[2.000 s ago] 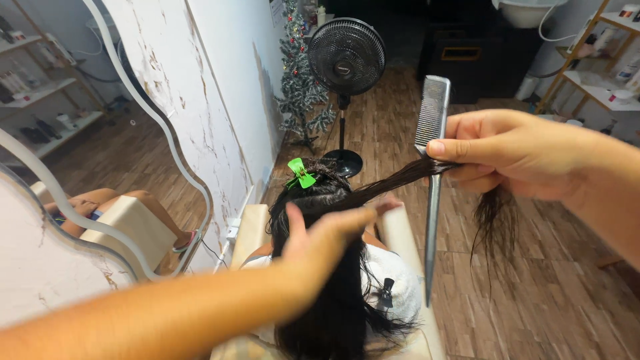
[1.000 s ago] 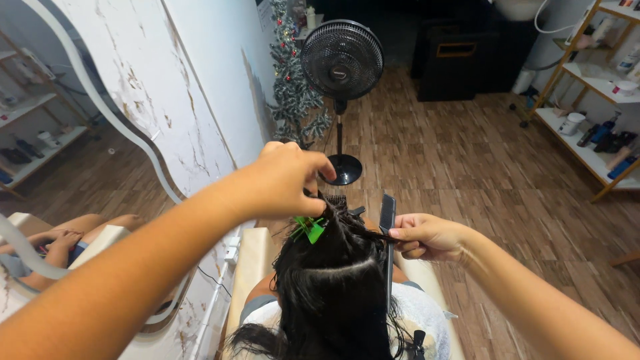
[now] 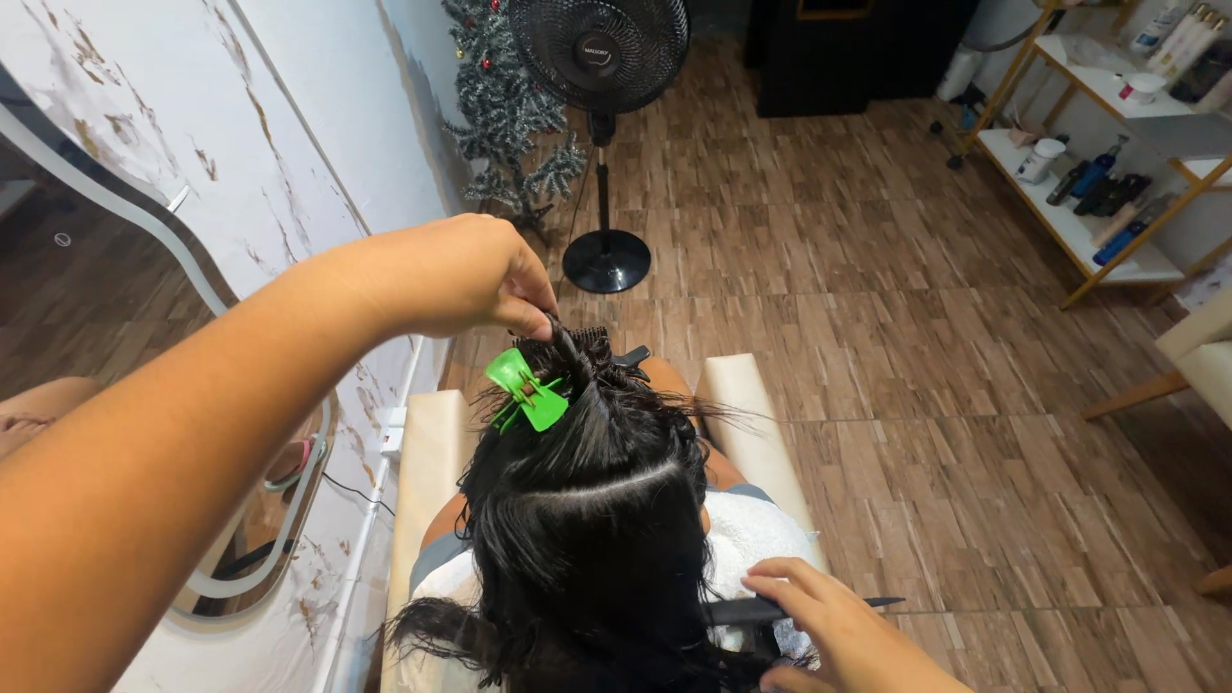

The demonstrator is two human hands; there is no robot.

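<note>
A seated person's wet dark hair (image 3: 587, 539) is parted across the back of the head. My left hand (image 3: 500, 279) pinches a twisted section of hair (image 3: 576, 361) at the crown. Beside it a green butterfly hair clip (image 3: 527, 390) sits in the hair, and a dark comb's teeth (image 3: 592, 334) show behind the section. At the lower right my right hand (image 3: 818, 616) is low by the shoulder, its thumb and fingers around a dark tail comb or similar tool (image 3: 746, 610); its grip is partly hidden. A black clip (image 3: 632, 357) lies beyond the crown. A white towel (image 3: 756, 539) covers the shoulders.
The person sits in a cream armchair (image 3: 756, 414). Ahead stand a black pedestal fan (image 3: 608, 260) and a small Christmas tree (image 3: 496, 106). A wavy-edged mirror (image 3: 183, 241) is on the left wall. Shelves with bottles (image 3: 1078, 207) stand at right, near another chair (image 3: 1203, 361).
My right hand has moved down from beside the crown to the shoulder. My left hand remains at the crown. Two seconds ago a strand was stretched out to the right with the comb at it.
</note>
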